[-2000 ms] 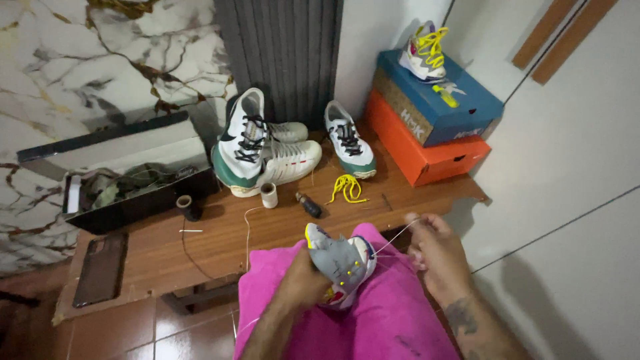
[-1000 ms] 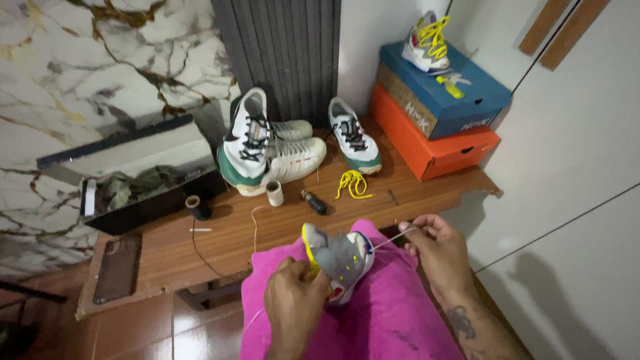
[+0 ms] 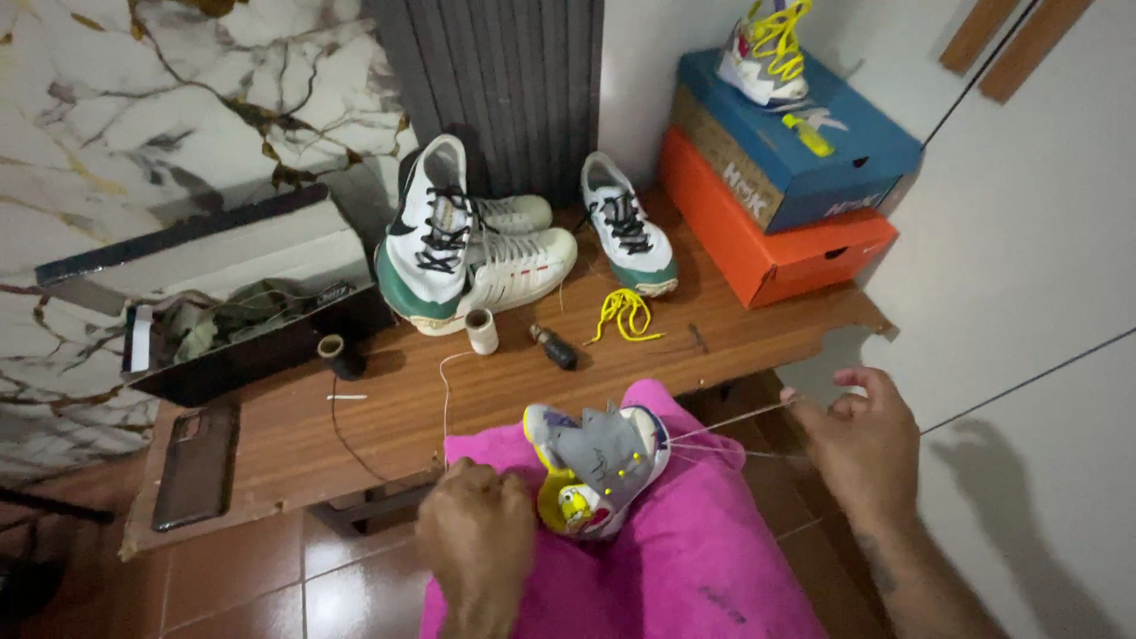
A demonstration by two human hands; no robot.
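A small grey, white and yellow shoe lies on its side on a pink cloth over the lap. White thread runs taut from the shoe's edge to my right hand, which pinches it between thumb and fingers. My left hand is left of the shoe, fingers curled; whether it holds anything is hidden. A white thread spool stands on the wooden bench, its thread trailing down towards the cloth near my left hand. Beside the spool lies a dark-handled tool.
On the bench are yellow laces, a dark spool, a phone-shaped dark case, an open black box and several sneakers. At right, a blue shoebox on an orange one bears another small shoe.
My left hand has come off the shoe and sits to its left. My right hand has moved away to the right, with a longer stretch of thread between it and the shoe.
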